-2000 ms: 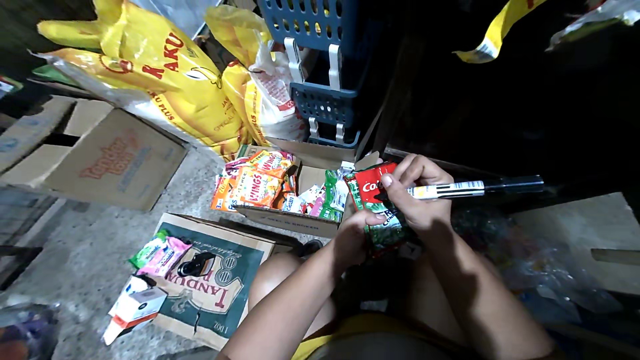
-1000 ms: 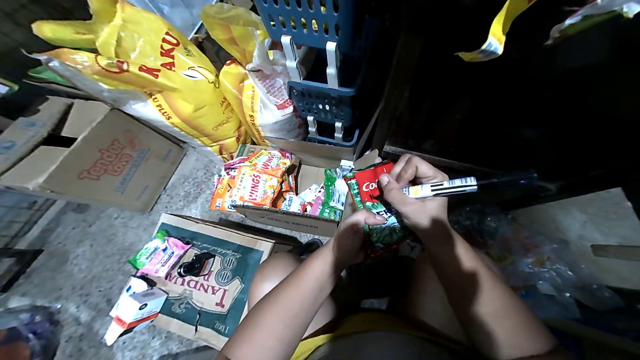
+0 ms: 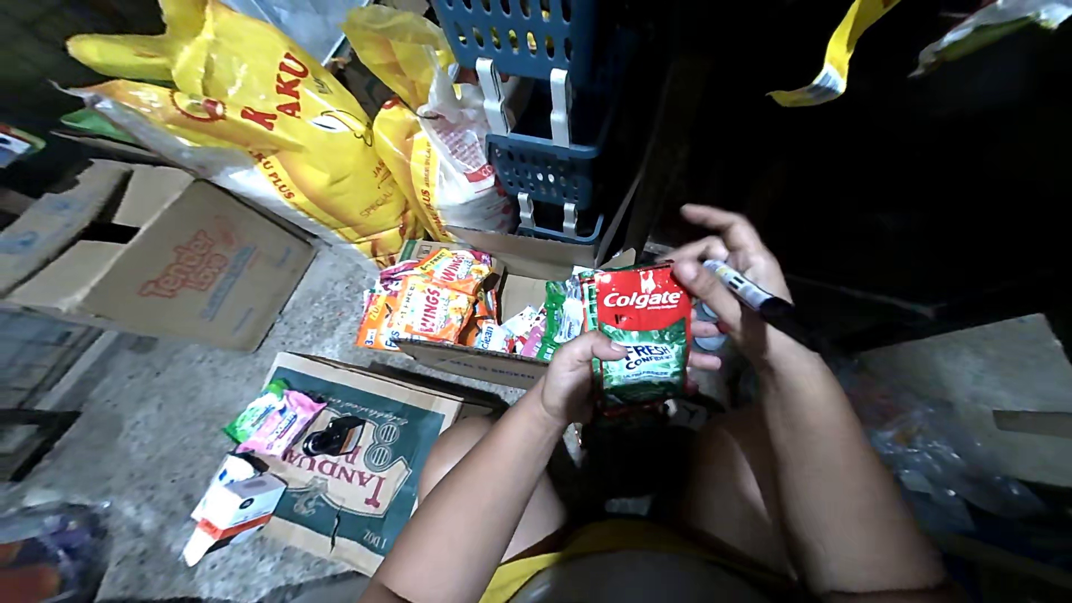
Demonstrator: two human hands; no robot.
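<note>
Above my knees, my left hand [image 3: 578,377] grips the lower left edge of a red and green Colgate toothpaste sachet pack [image 3: 643,335], thumb on its front. My right hand [image 3: 729,276] is at the pack's right side, its thumb at the top right corner and some fingers behind it. A marker pen [image 3: 745,289] with a dark end lies across the right hand between thumb and fingers. Just beyond the left hand, an open cardboard box [image 3: 469,362] holds orange Wings packets [image 3: 435,310] and green and pink packets.
A flattened-looking green-printed carton [image 3: 377,494] bears pink and green packets [image 3: 280,419], a black object [image 3: 333,435] and a small white-orange box [image 3: 239,502]. A brown carton [image 3: 193,268], yellow sacks [image 3: 293,126] and stacked blue baskets [image 3: 544,167] stand beyond. Clear plastic [image 3: 946,452] lies right.
The marker, earlier pointing right across the pack's top, has swung round in my right hand and now slants down to the right. The right fingers have spread; the left hand still holds the pack.
</note>
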